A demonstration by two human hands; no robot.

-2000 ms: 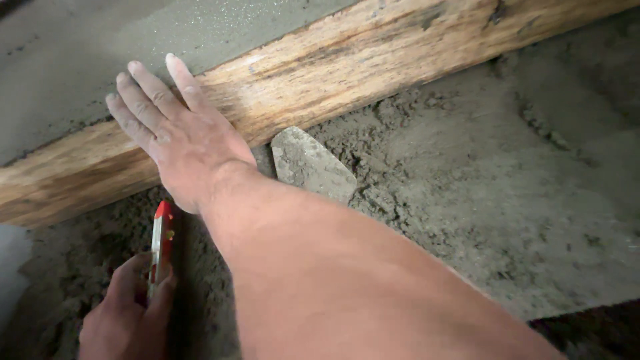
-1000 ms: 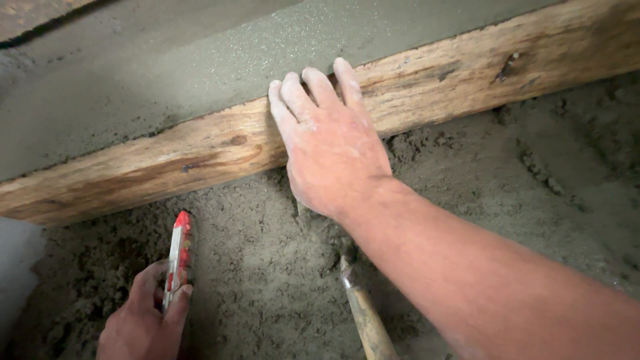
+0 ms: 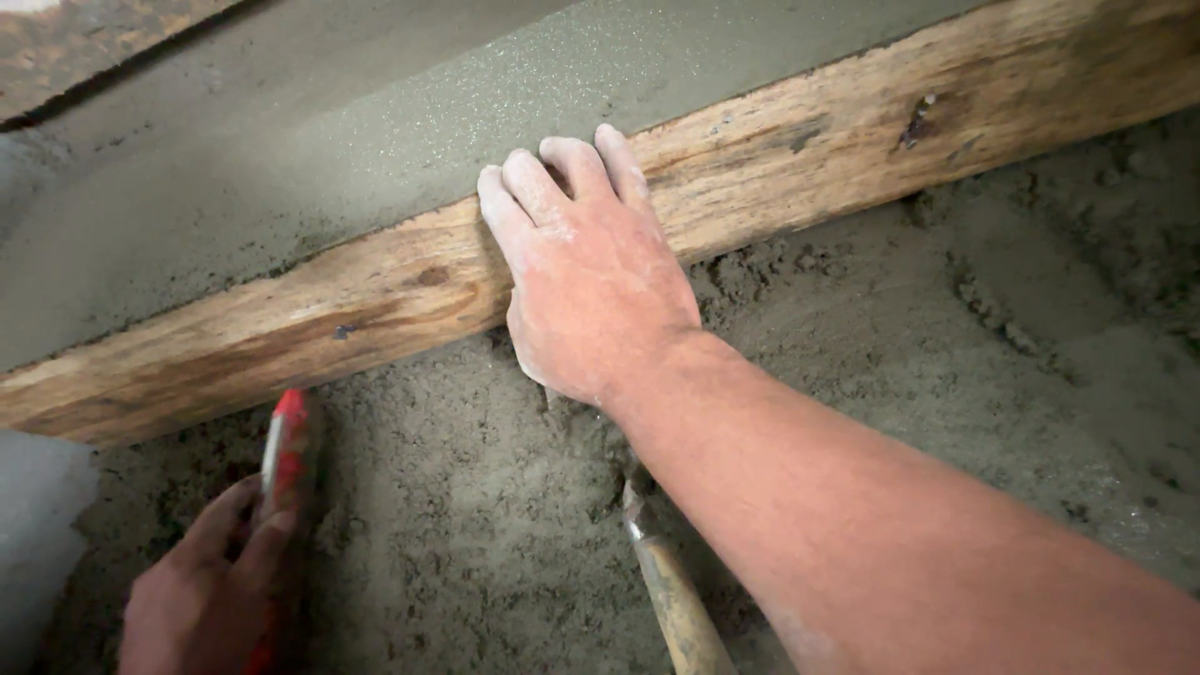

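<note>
My right hand lies over a long wooden board, its fingertips curled on the board's upper edge beside smooth wet mortar. My left hand, at the lower left, grips a slim red and white tool, whose kind I cannot tell; its red tip is close to the board's lower edge. Below my right wrist, a trowel's wooden handle with a metal shank points up toward the board; my right hand and forearm hide much of its blade.
Rough grey mortar spreads below the board and on to the right. A pale surface shows at the left edge. Another board-like piece with a dark edge crosses the top left corner.
The view has shifted. My right hand has moved to the right along the board, and its fingers, flatter before, are now curled over the edge. The trowel's handle has come into sight.
</note>
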